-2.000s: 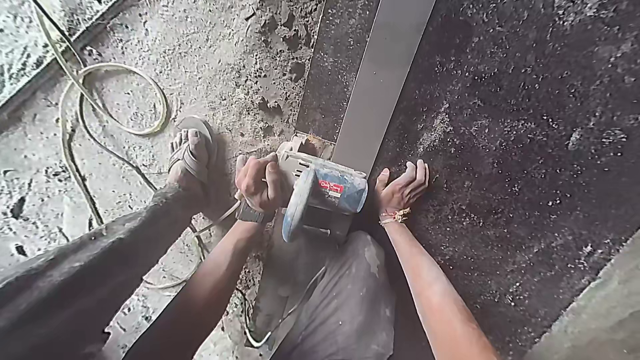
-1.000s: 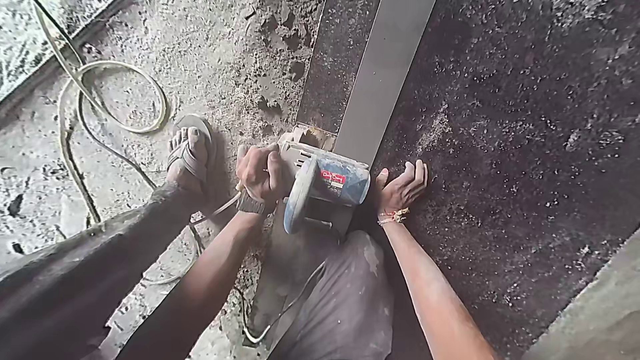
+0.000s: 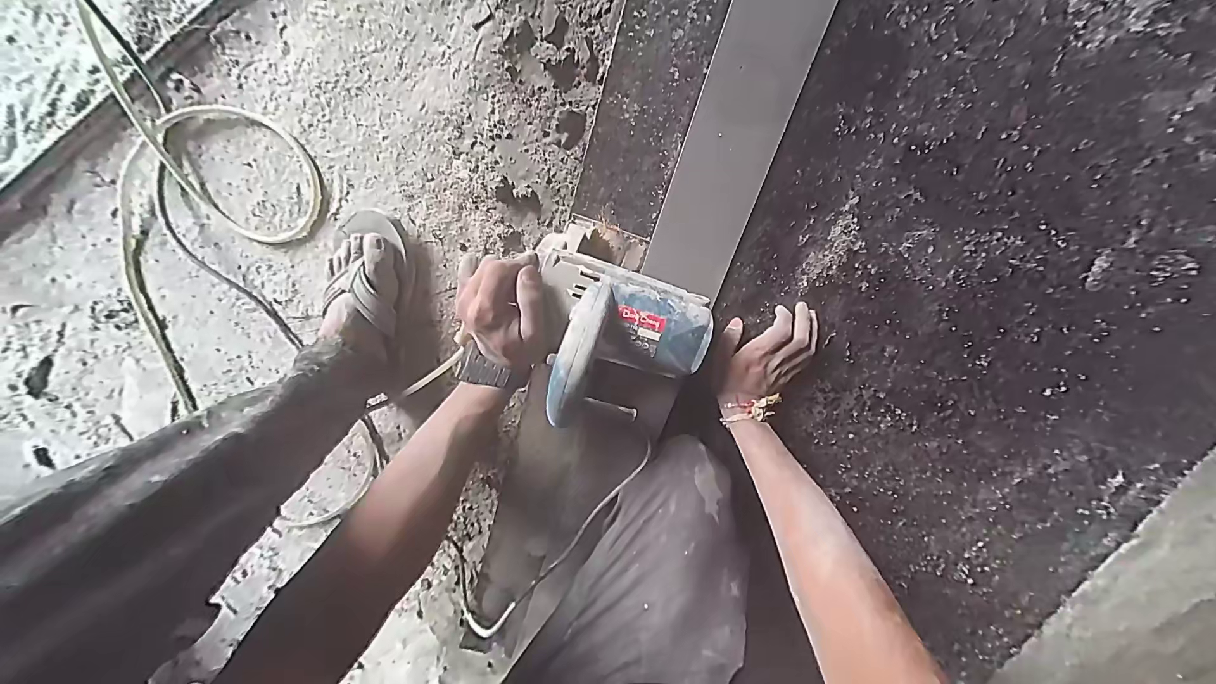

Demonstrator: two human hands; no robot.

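A blue and grey handheld power saw [image 3: 655, 328], a Dong Cheng, lies across the near part of a long flat grey strip [image 3: 746, 133]; its blade is hidden. At the saw's left end is my left hand [image 3: 499, 309], fingers curled against the housing; whether it grips the housing cannot be told. The rear handle [image 3: 575, 356] is free of both hands. Just right of the motor, my right hand [image 3: 769, 356] rests on a dark, speckled slab [image 3: 997, 285], fingers apart and holding nothing. A narrower dark piece [image 3: 651, 114] runs along the strip's left side.
Pale hose or cable [image 3: 309, 176] loops over rough, dusty ground on the left, near my sandalled foot [image 3: 370, 271]. A cord [image 3: 570, 546] curves beside my trousered knee [image 3: 655, 570]. Lighter floor [image 3: 1140, 579] borders the slab at lower right.
The saw has moved a little forward, away from me, along the grey strip, and my left hand has moved with it. My right hand stays in place on the slab.
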